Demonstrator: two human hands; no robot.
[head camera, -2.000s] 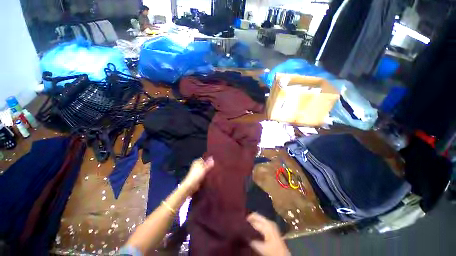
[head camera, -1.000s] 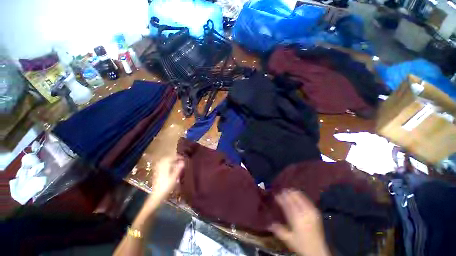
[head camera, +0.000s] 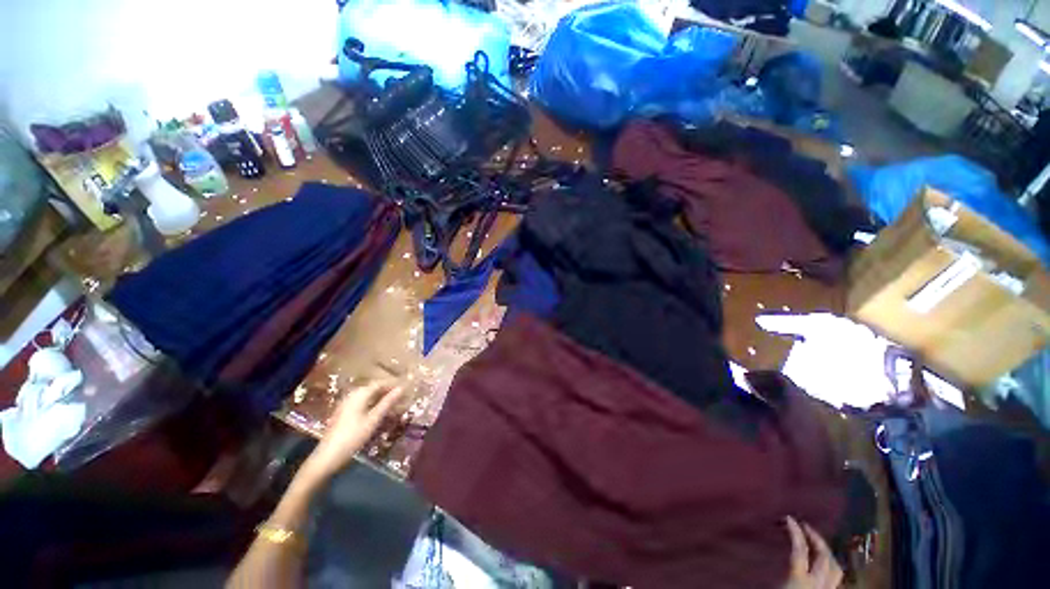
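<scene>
A maroon garment lies spread across the front of the table, partly over a heap of black garments. My left hand is just left of the maroon garment, apart from it, with fingers spread and nothing in them. My right hand is at the garment's lower right part, cut off by the bottom edge; its fingers rest on the cloth, and whether they pinch it is unclear. A blue garment piece shows beside the black heap.
Layered navy and maroon garments lie left. Black hangers are tangled behind. Another maroon garment, a cardboard box, white pieces and folded dark trousers lie right. Small bottles stand by the wall.
The view has swung left since the first frame. The maroon garment now lies wider and flatter. My left hand has come off it; my right hand has moved right and down.
</scene>
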